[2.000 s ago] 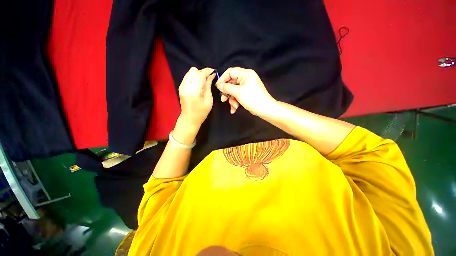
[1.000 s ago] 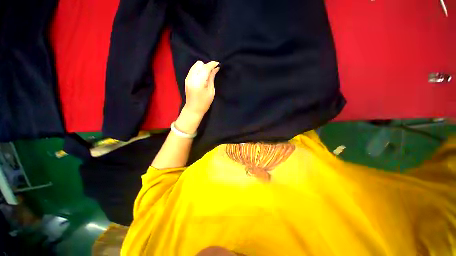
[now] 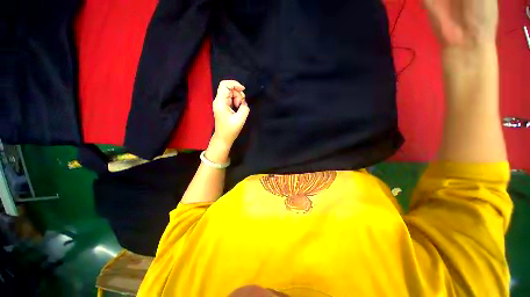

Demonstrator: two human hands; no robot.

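The dark coat [image 3: 325, 87] lies spread on the red cloth, its lower edge towards me and a sleeve [image 3: 165, 81] to the left. My left hand [image 3: 231, 110] rests over the coat's left part, fingers curled towards the thumb; whether it pinches something small cannot be seen. My right hand [image 3: 465, 20] is raised at the top right, beyond the coat, cut off by the upper edge; its fingertips are hidden. A dark thread [image 3: 407, 58] loops on the red cloth right of the coat. No needle can be made out.
Metal snips [image 3: 515, 122] lie on the red cloth [image 3: 418, 122] at the far right. A thin white piece [image 3: 527, 36] shows at the right rim. Another dark garment [image 3: 38, 69] lies left. Dark cloth [image 3: 139, 203] hangs low left, above a yellow-edged stool [image 3: 125, 271].
My right hand has left the coat beside my left hand and now reaches far up at the right. My left hand has stayed near its place, its fingers now more curled.
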